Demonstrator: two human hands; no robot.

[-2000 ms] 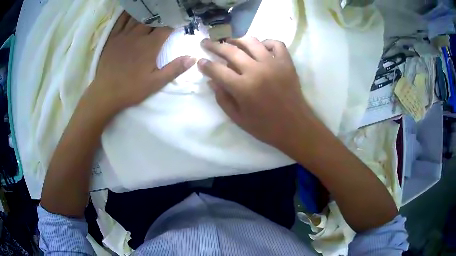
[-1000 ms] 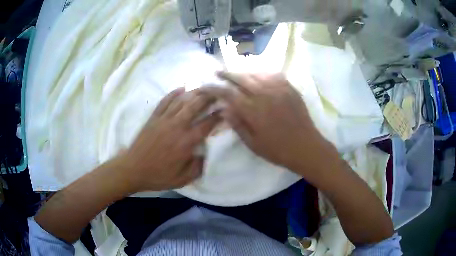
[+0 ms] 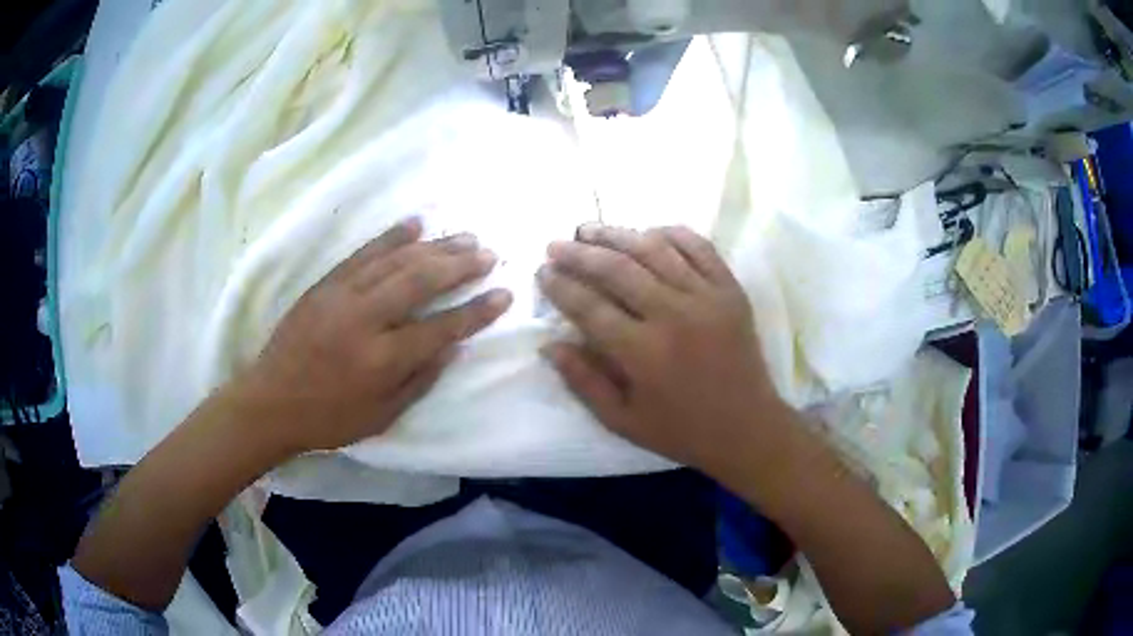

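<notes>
Cream-white garment fabric (image 3: pixel 410 162) covers most of the table and glows pure white under the lamp. My left hand (image 3: pixel 379 329) lies palm down on the cloth, left of centre, fingers slightly apart. My right hand (image 3: pixel 659 329) lies on the cloth to the right, its fingertips a short way from the left ones. Whether the fingers pinch the cloth is hidden. The grey-white sewing machine head (image 3: pixel 509 31) is above. The presser foot and needle area (image 3: pixel 517 93) is beyond my fingertips, partly lost in glare.
Dark snips (image 3: pixel 957 218) and a beige tag-like piece (image 3: pixel 990 286) lie right of the machine. A pale grey bin (image 3: pixel 1037 435) stands at the right. Crumpled cream cloth (image 3: pixel 913 435) hangs low right. A mint-green rim (image 3: pixel 62 249) runs along the left.
My hands have come back from the presser foot and now lie apart, after being close together a second ago. The machine head sits further right in view. The cloth has shifted and is smoothed flatter.
</notes>
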